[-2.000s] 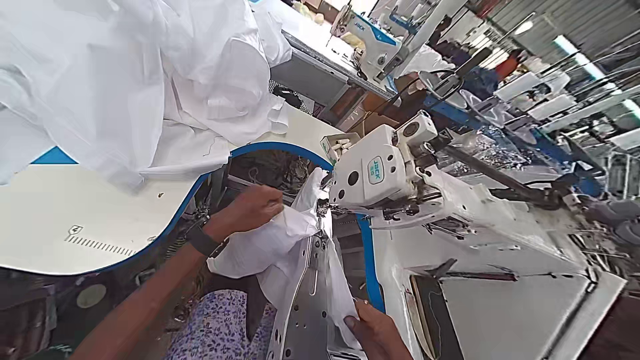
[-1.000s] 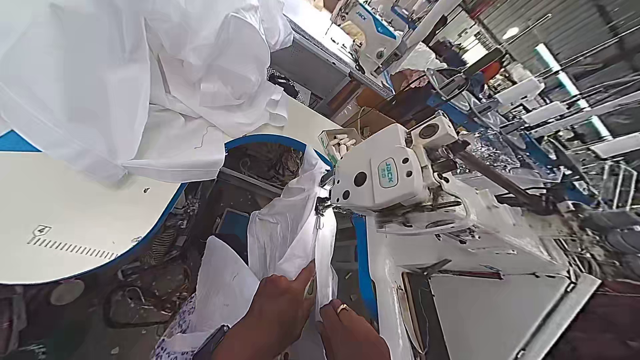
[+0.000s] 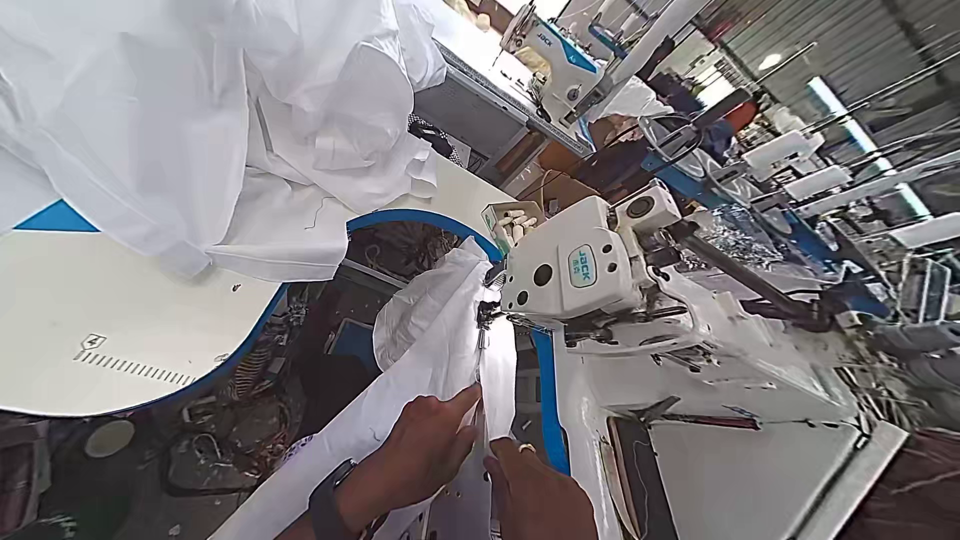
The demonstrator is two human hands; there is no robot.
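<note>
A white Jack sewing machine point(image 3: 562, 262) stands at centre right, its needle and presser foot area point(image 3: 489, 311) over white fabric point(image 3: 442, 341). The cloth runs from under the foot down toward the lower left. My left hand point(image 3: 427, 442), with a dark band on the wrist, lies on the fabric just below the foot, index finger stretched along the cloth edge. Lower and to the right, my right hand point(image 3: 536, 487), with a ring, has its fingers curled at the right-hand strip of the fabric. The fingertips' hold is partly hidden.
A large heap of white fabric point(image 3: 322, 120) covers part of the pale, blue-edged table point(image 3: 135, 322) at left. A small box point(image 3: 499, 214) of white pieces sits behind the machine head. Farther back stands another Jack sewing machine point(image 3: 559, 60). Cables and dark clutter lie below the table's cutout.
My left hand has moved from the upper left of the fabric down beside my right hand, then forward toward the presser foot. The cloth now stretches toward the lower left.
</note>
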